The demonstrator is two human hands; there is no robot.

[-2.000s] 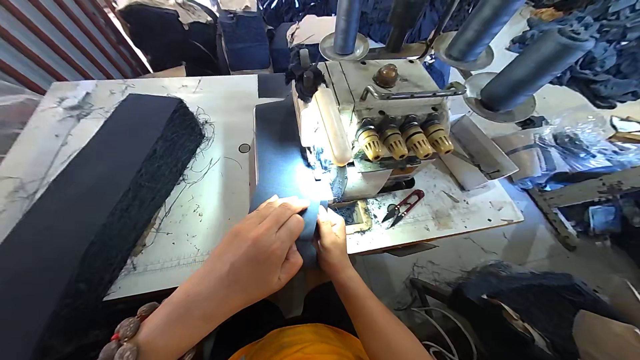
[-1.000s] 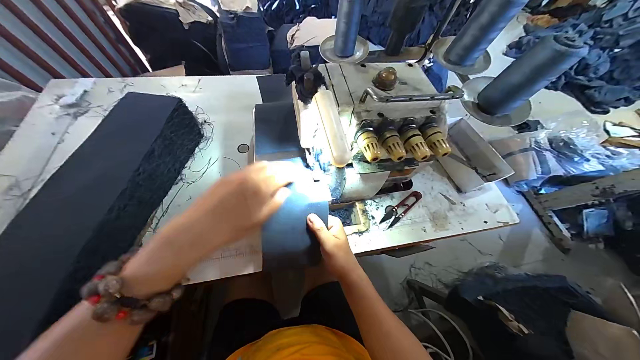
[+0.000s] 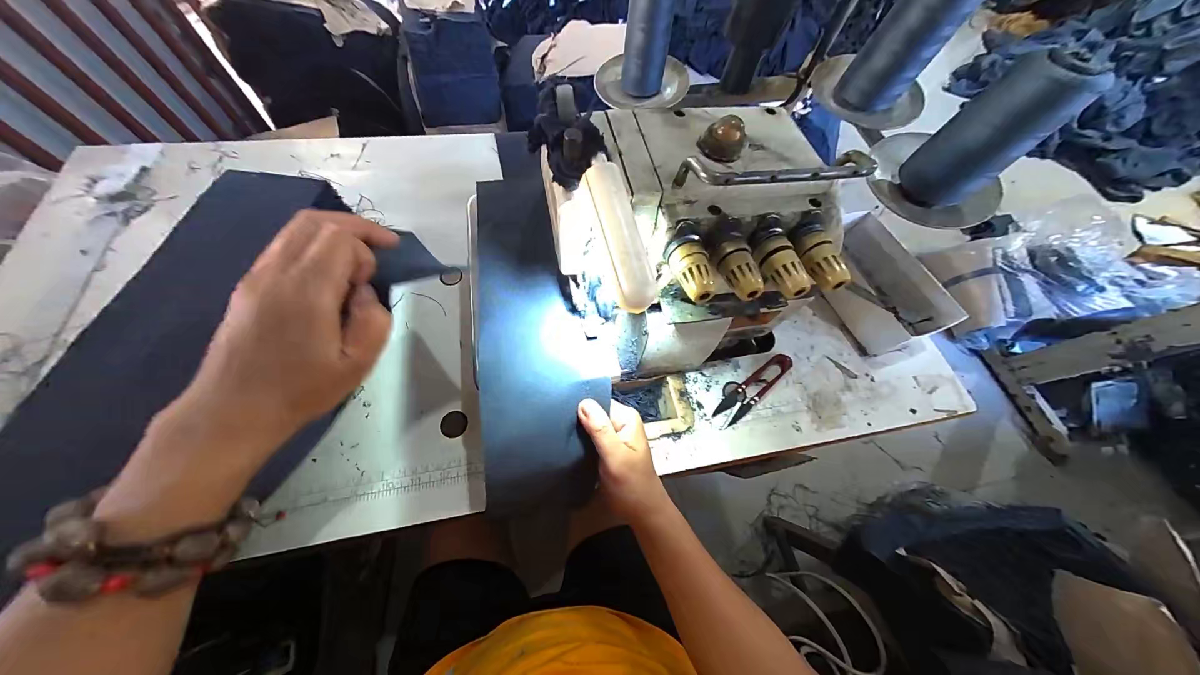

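A dark blue fabric strip [image 3: 525,328] lies lengthwise along an overlock sewing machine [image 3: 722,159] and hangs over the table's front edge. My right hand [image 3: 623,459] pinches the strip's right edge, thumb on top, just in front of the lit presser area. Over the stack of dark fabric pieces [image 3: 159,281] at the left, my left hand [image 3: 305,309] holds the corner of a dark fabric piece [image 3: 408,261], which is lifted above the white table. The fingertips of that hand are partly hidden. Red-handled thread snips [image 3: 753,389] rest on the table right of the machine's front.
Thread cones [image 3: 1008,127] stand on metal discs behind and right of the machine. A shallow tray [image 3: 905,277] lies beside it. Loose threads and a printed ruler scale [image 3: 403,485] mark the white table [image 3: 394,403]. Fabric heaps [image 3: 975,562] and plastic bags sit at the right.
My left hand has moved left from the strip at the machine to the fabric stack, where it now holds a piece. My right hand stays at the strip's right edge.
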